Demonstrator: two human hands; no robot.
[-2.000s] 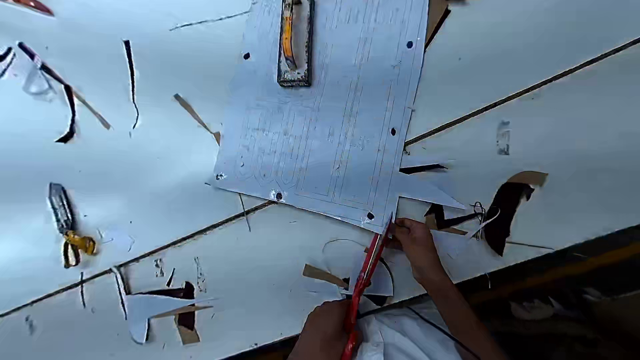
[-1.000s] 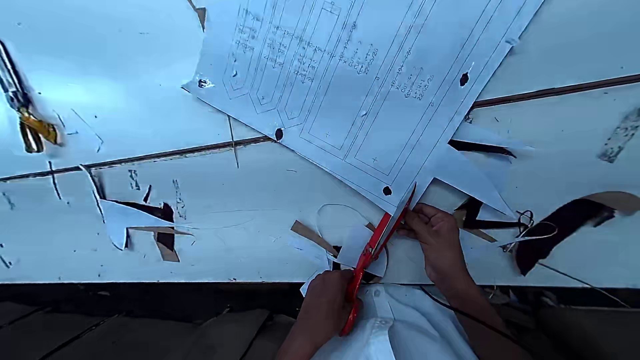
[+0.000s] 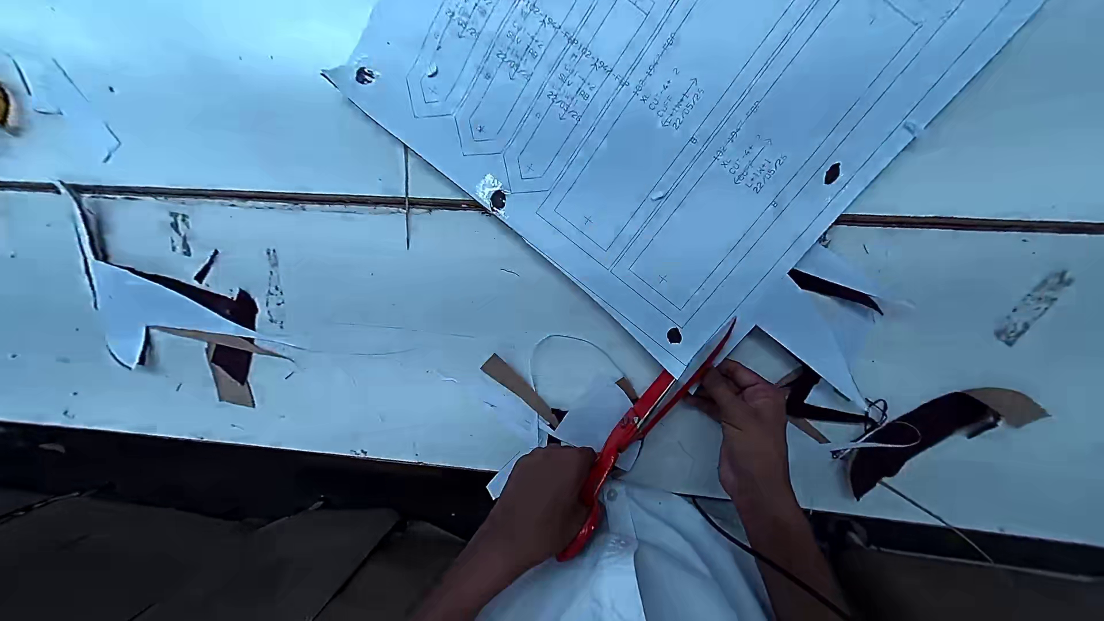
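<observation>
A large sheet of paper (image 3: 638,164) printed with pattern outlines and punched holes lies on the white table, one corner toward me. My left hand (image 3: 548,496) is closed around the handles of red-handled scissors (image 3: 623,431). The scissor blades stand apart at the sheet's near corner, the upper one over the paper by a punched hole. Just right of the blades, my right hand (image 3: 743,410) pinches at the sheet's edge; what exactly lies between its fingertips is partly hidden.
Paper and dark scraps (image 3: 172,302) lie at the left. A scrap with a brown strip (image 3: 517,388) is beside the scissors. Dark and tan offcuts (image 3: 914,435) with tangled thread lie at the right. A seam crosses the white table (image 3: 345,259), whose near edge runs beside me.
The view has shifted and turned a good deal. The scissors stay in my left hand at the sheet's near corner, and my right hand stays close beside the blades.
</observation>
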